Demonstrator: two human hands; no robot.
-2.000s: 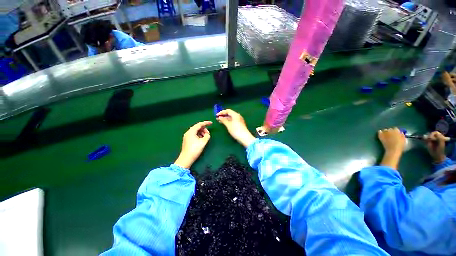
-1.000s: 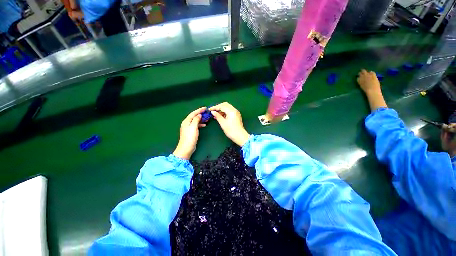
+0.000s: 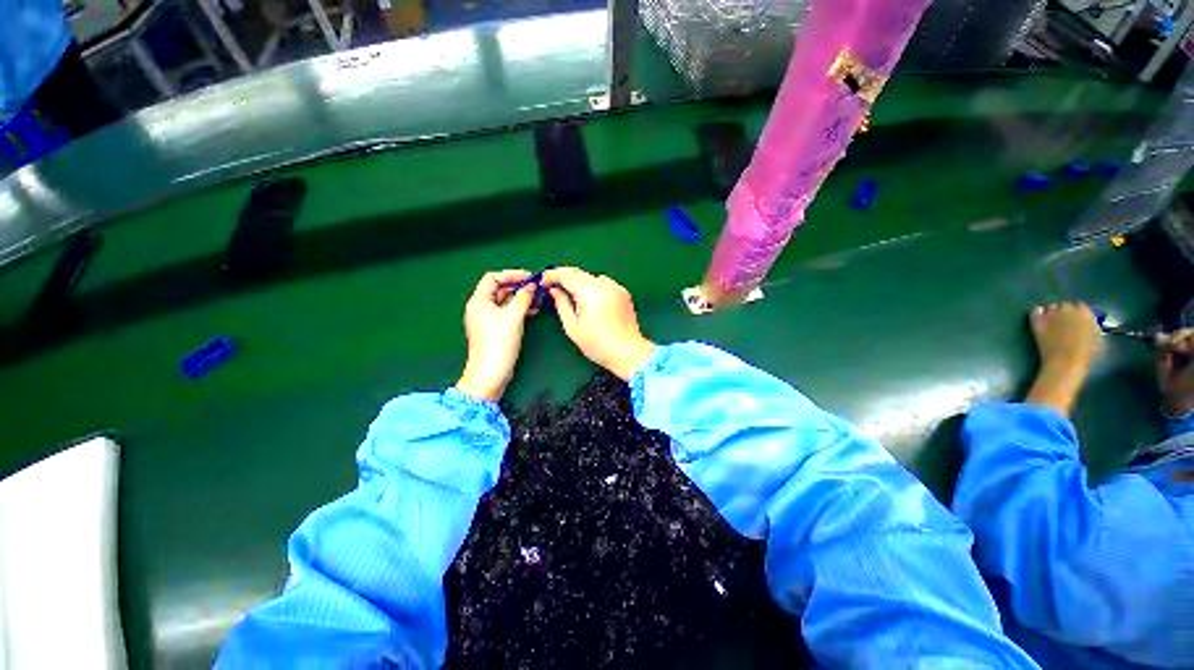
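A small blue board [image 3: 538,287] is held between the fingertips of both my hands above the green belt [image 3: 393,308]. It is mostly covered by the fingers. My left hand [image 3: 494,327] grips its left side and my right hand [image 3: 596,314] its right side, with the fingertips nearly touching. Whether a black part is on the board or in the fingers cannot be told. The pile of small black parts [image 3: 589,537] lies between my forearms, below my hands.
Blue boards lie at left [image 3: 208,356], past my hands [image 3: 682,224] and farther right. Black rectangular items [image 3: 563,162] line the far lane. A pink-wrapped post [image 3: 799,157] stands right of centre. White foam [image 3: 59,550] lies at left. A neighbour's hand [image 3: 1067,343] is at right.
My hands have come together around the blue board and lifted it off the belt. The other boards and black items have shifted left. The neighbour's hand reached out and came back.
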